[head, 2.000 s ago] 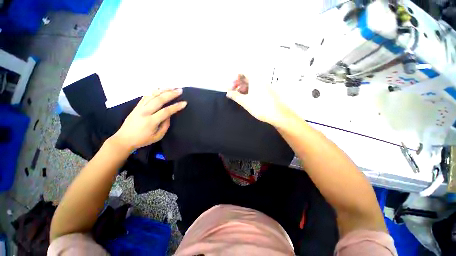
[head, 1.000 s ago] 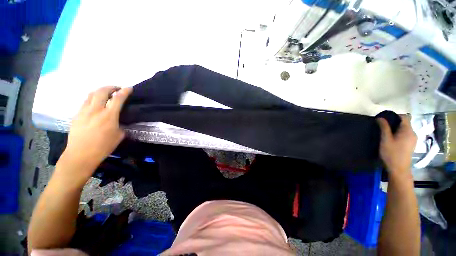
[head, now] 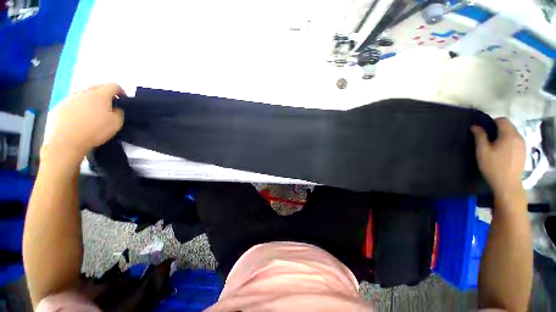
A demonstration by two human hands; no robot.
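Observation:
A long black cut panel (head: 292, 140) is stretched between my hands over the front edge of the white machine table (head: 195, 55). My left hand (head: 85, 122) grips its left end, with a narrow black strip (head: 116, 167) hanging below that hand over the table edge. My right hand (head: 501, 152) grips the right end, where the cloth is bunched between thumb and fingers. The presser foot area (head: 356, 55) of the sewing machine is behind the panel, apart from it. Both hands' fingertips are partly hidden by cloth.
The machine head (head: 481, 36) is at the upper right. A blue plastic bin (head: 457, 244) is below the table at the right. Black work (head: 262, 225) with red strips lies in the lap. White scraps (head: 535, 158) are beside my right hand. More blue bins are at the left.
Both hands have moved apart since the oldest frame, my right hand far to the right. Since the last frame, the panel's folded upper loop has opened into a wider, flatter band, and my left hand has moved left.

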